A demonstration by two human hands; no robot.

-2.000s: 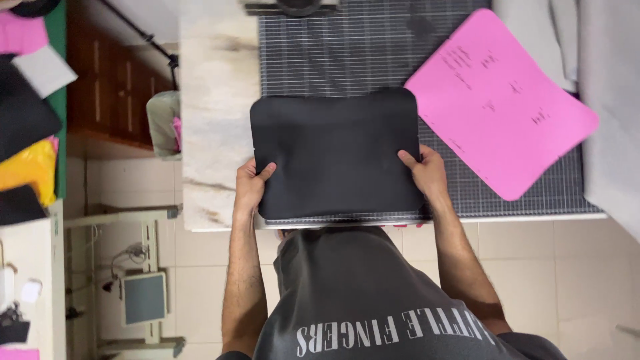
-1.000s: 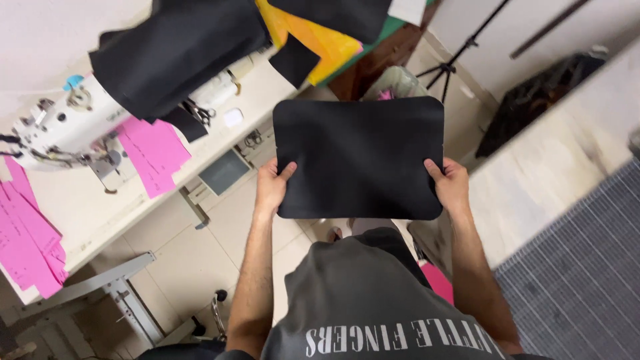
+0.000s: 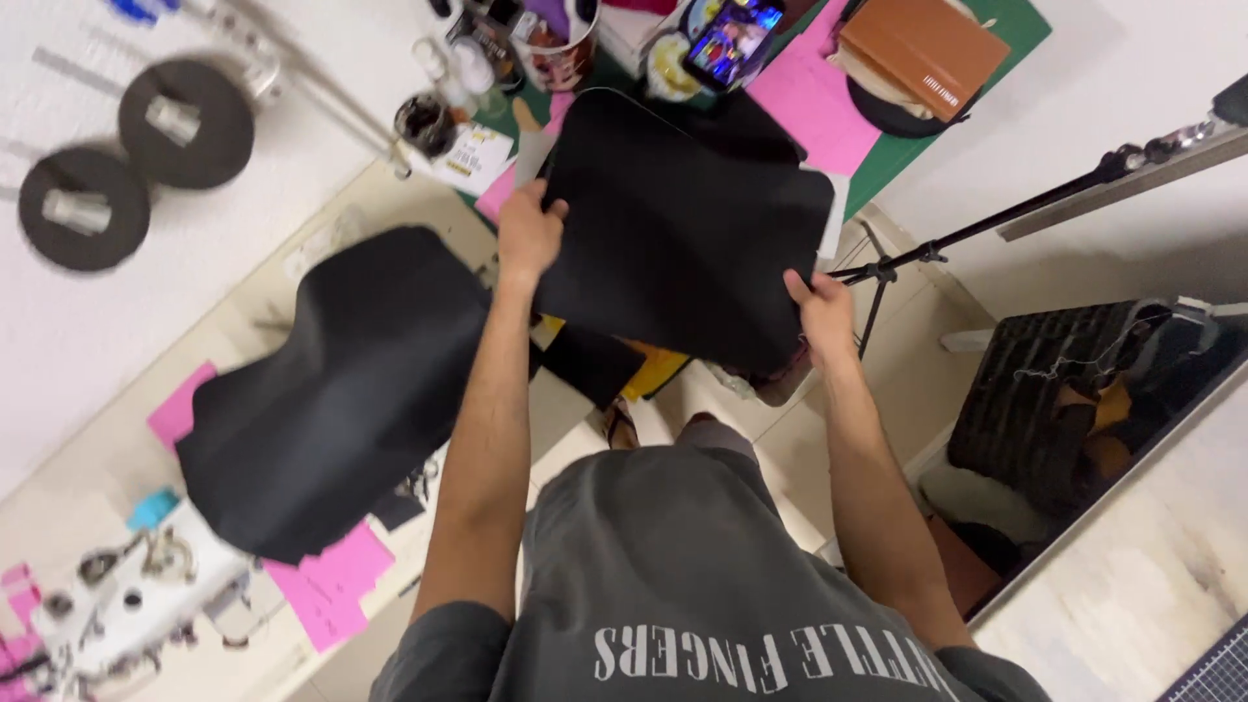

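Observation:
A black sheet with rounded corners (image 3: 682, 234), which looks like leather, is held out in front of me above the near part of a green-topped table (image 3: 882, 166). My left hand (image 3: 531, 229) pinches its left edge, thumb on top. On the right edge, my right hand (image 3: 824, 317) grips it the same way. More black material and pink paper (image 3: 819, 107) lie just beyond the sheet. Part of the table and a yellow piece (image 3: 658, 370) are partly hidden by it.
At left, a large black piece (image 3: 341, 390) lies by a white sewing machine (image 3: 146, 585) and pink paper pieces (image 3: 331, 585). A phone (image 3: 736, 39), a jar (image 3: 426, 122) and a brown leather item (image 3: 921, 54) are at the back. A black tripod (image 3: 882, 268) and a dark crate (image 3: 1033, 390) stand right.
The view has turned away from the gridded cutting mat to the green table. Both hands still hold the black sheet, which was above the mat first, then over the floor, and is now tilted.

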